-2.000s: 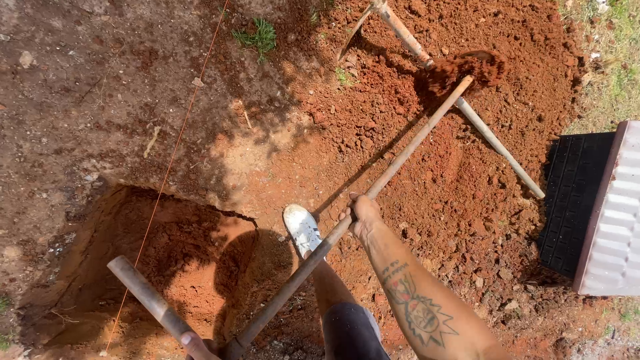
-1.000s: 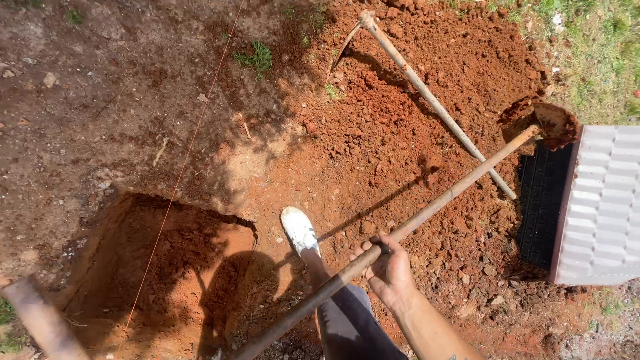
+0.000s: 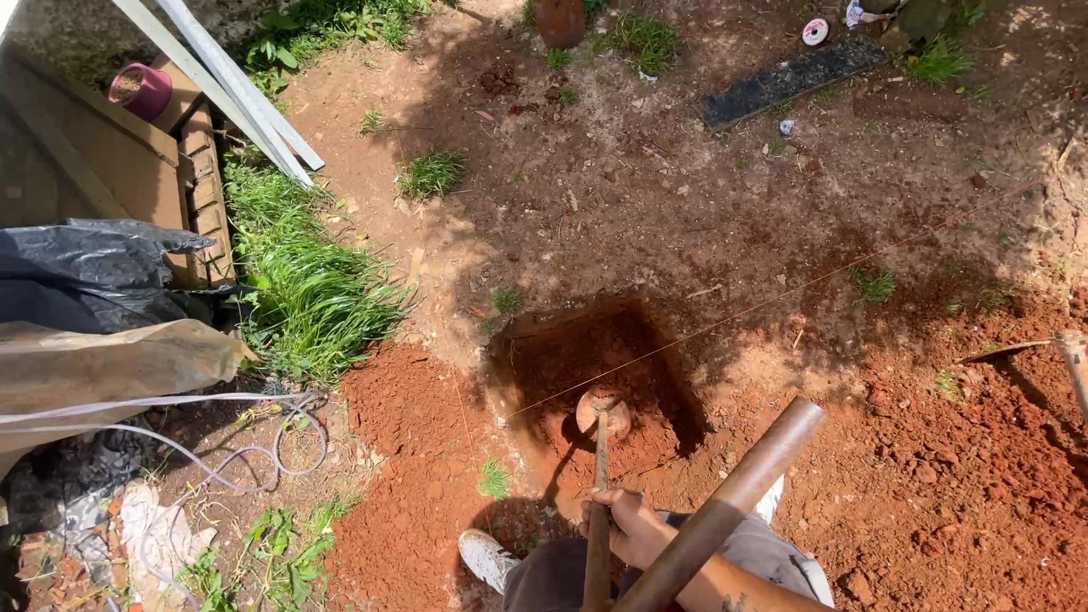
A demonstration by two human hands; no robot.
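My right hand [image 3: 627, 523], with a tattooed forearm, grips the wooden shaft of a long-handled digging tool [image 3: 602, 476]. The tool's rounded, soil-coated metal blade [image 3: 602, 414] is down inside a squared hole [image 3: 586, 340] in red earth. A thick brown pole [image 3: 731, 501] slants across the foreground over my forearm; where it joins the shaft is out of frame. My left hand is not in view. A thin string [image 3: 756, 304] runs taut across the hole. My white shoes stand on either side below the hole.
Loose red soil lies left [image 3: 408, 501] and right [image 3: 960, 459] of the hole. Part of another long-handled tool [image 3: 1073, 370] rests at the right edge. At left are grass [image 3: 314, 289], a looped hose [image 3: 276, 459], metal bars [image 3: 229, 85] and black plastic sheeting [image 3: 85, 263].
The blade, earlier holding soil over the dirt pile beside a ribbed white object, is now down in the hole. My right hand, loosely opened on the shaft before, is closed round it. The view has swung left.
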